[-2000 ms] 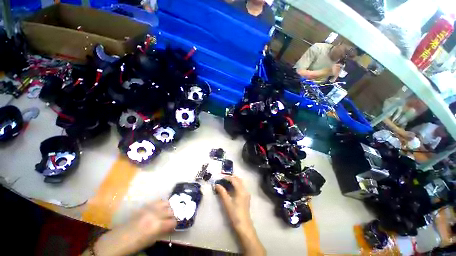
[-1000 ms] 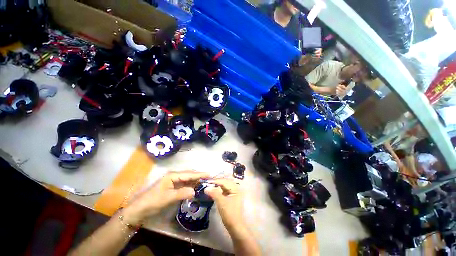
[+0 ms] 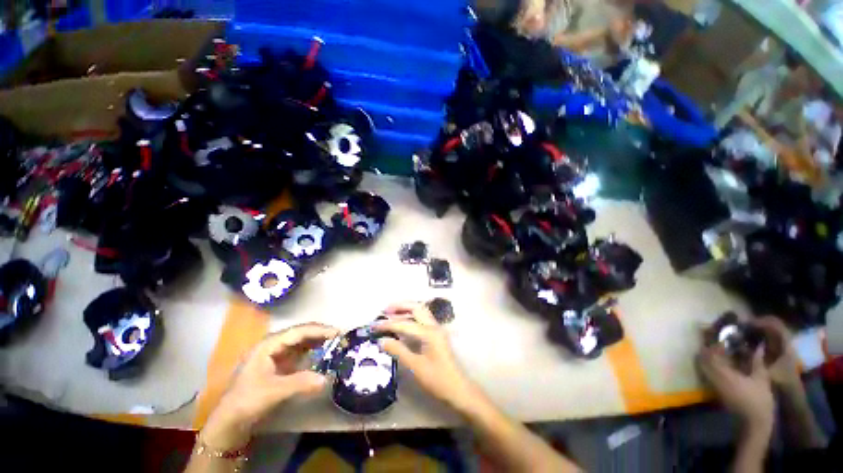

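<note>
A black round housing [image 3: 348, 400] with a white notched ring board [image 3: 369, 369] faces up at the bench's front edge. My left hand [image 3: 277, 371] is at its left side, with a small shiny part [image 3: 326, 352] between thumb and fingertips. My right hand [image 3: 425, 349] has its fingertips on the housing's upper right rim. What lies under these fingertips is hidden and blurred. Three small dark square modules lie loose beyond the hands: one at the back [image 3: 415, 251], one in the middle [image 3: 440, 272], one beside my right hand's fingers [image 3: 442, 309].
Housings with ring boards [image 3: 269, 279] pile up on the left, and more units [image 3: 547, 282] on the right. Behind are blue trays [image 3: 360, 65] and a cardboard box [image 3: 102, 83]. Another person's hands [image 3: 749, 374] hold a unit at the far right.
The view has turned. My hands, together over the housing a second ago, are now apart at its left side and upper right rim. A third loose module now shows, and another person's hands hold a unit.
</note>
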